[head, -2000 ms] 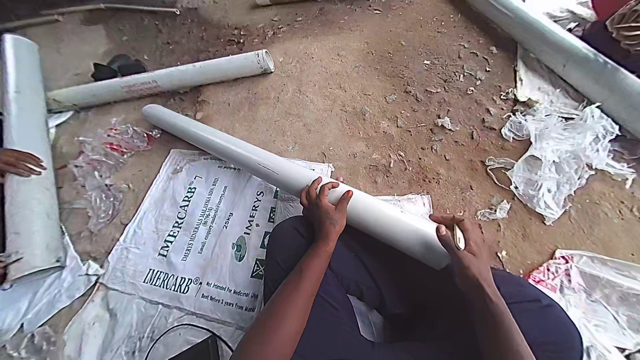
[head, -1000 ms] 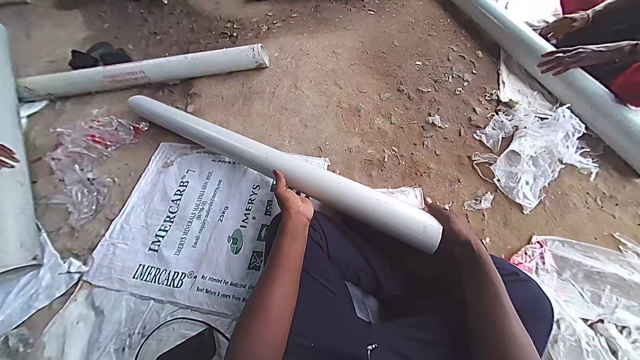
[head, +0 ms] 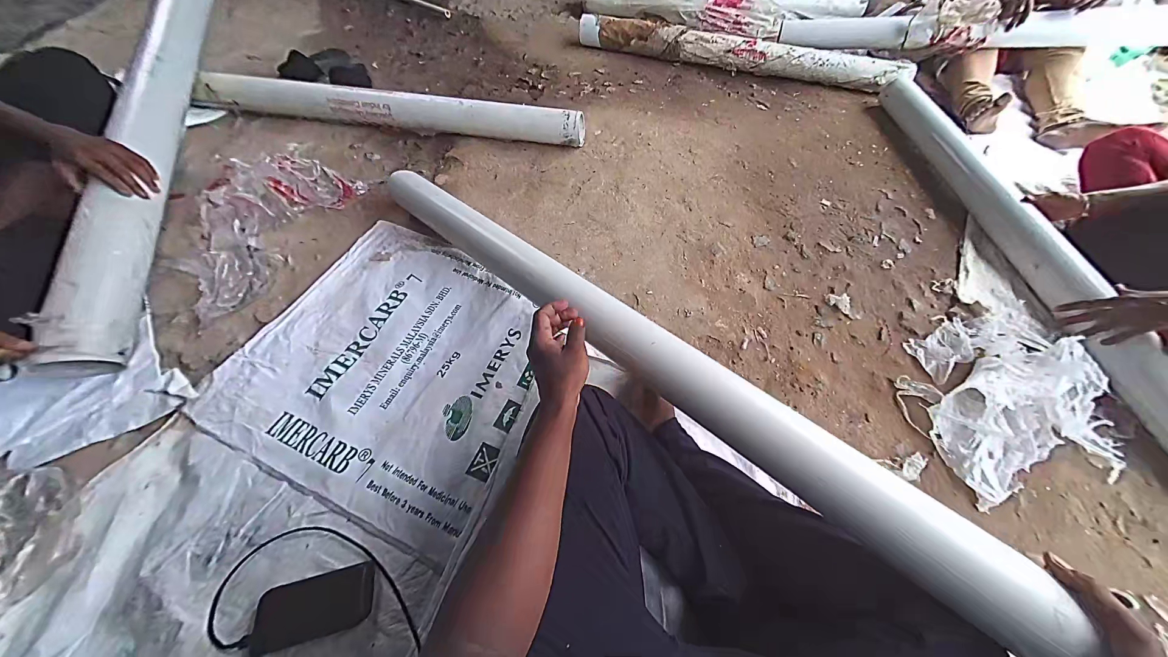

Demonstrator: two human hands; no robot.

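Observation:
A smooth white-grey plastic pipe [head: 730, 392] lies slantwise across my lap, its far end above a printed woven sack and its near end at the lower right. My left hand [head: 559, 351] is raised beside the pipe's middle, fingers curled; whether it pinches something small cannot be told. At the near end, my right hand [head: 1100, 607] touches the pipe's end with its fingers, partly cut off by the frame edge. Under the pipe are my dark-trousered legs. The woven sack [head: 365, 365] is spread on the ground to the left.
At left, a person's hand rests on another pipe [head: 137, 201]. One more pipe [head: 411, 111] lies behind. On the right, co-workers' hands touch a long pipe [head: 1013, 228], near crumpled plastic film [head: 1031, 392]. Wrapped pipes [head: 748, 50] lie at the back. A black device [head: 312, 607] with a cable lies lower left.
My left hand has come off the pipe's side and is raised with curled fingers. My right hand and the pipe's near end are now farther to the lower right. The view has shifted.

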